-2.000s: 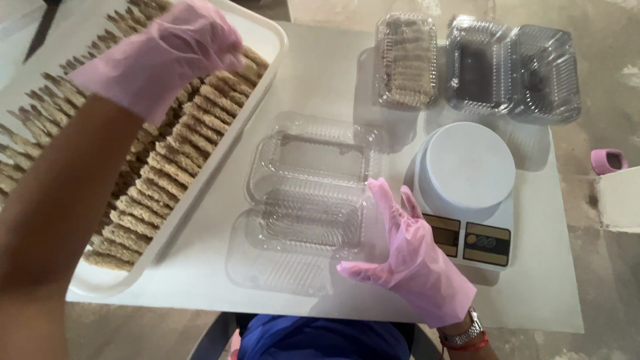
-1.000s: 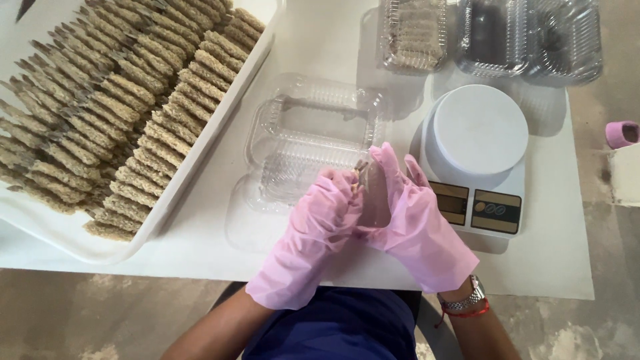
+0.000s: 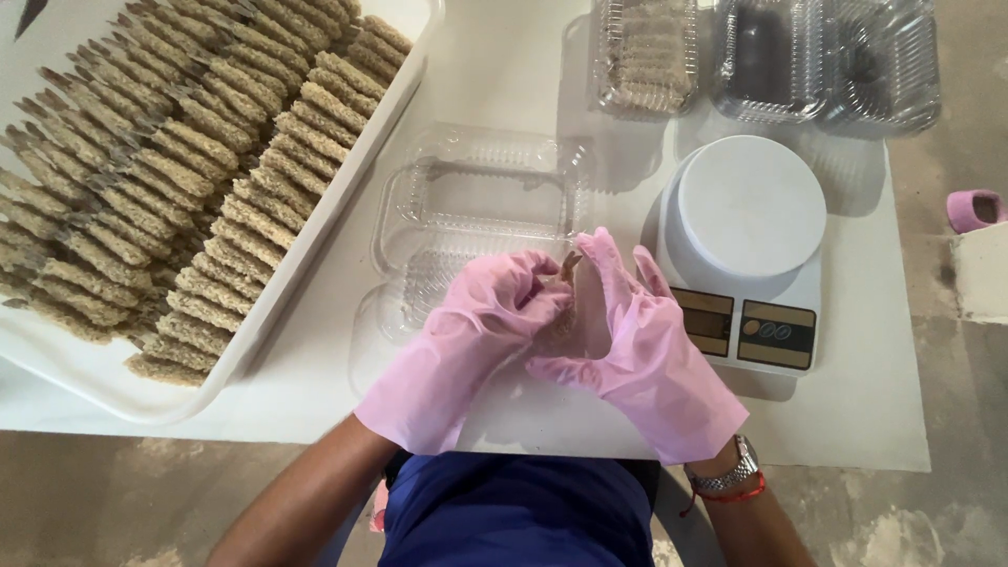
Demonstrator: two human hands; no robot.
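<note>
My left hand (image 3: 504, 323), in a pink glove, holds a breaded shrimp (image 3: 566, 315) upright over the right end of an open clear plastic clamshell box (image 3: 488, 197); the shrimp's tail shows above the fingers. My right hand (image 3: 638, 346), gloved alike, has its thumb and fingers spread just right of the shrimp and holds nothing. The hands cover part of the box's near half. Rows of breaded shrimp (image 3: 260, 205) fill a white tray (image 3: 315, 260) at the left.
A white kitchen scale (image 3: 752, 206) stands right of my right hand. Behind it, a clear box of breaded shrimp (image 3: 647, 55) and an open clear clamshell box (image 3: 770, 63) lie on the white table (image 3: 858, 394). The table's front edge is close to my body.
My left hand has come from over the tray to the clear box, where it holds a shrimp. My right hand has stayed by the box's right side.
</note>
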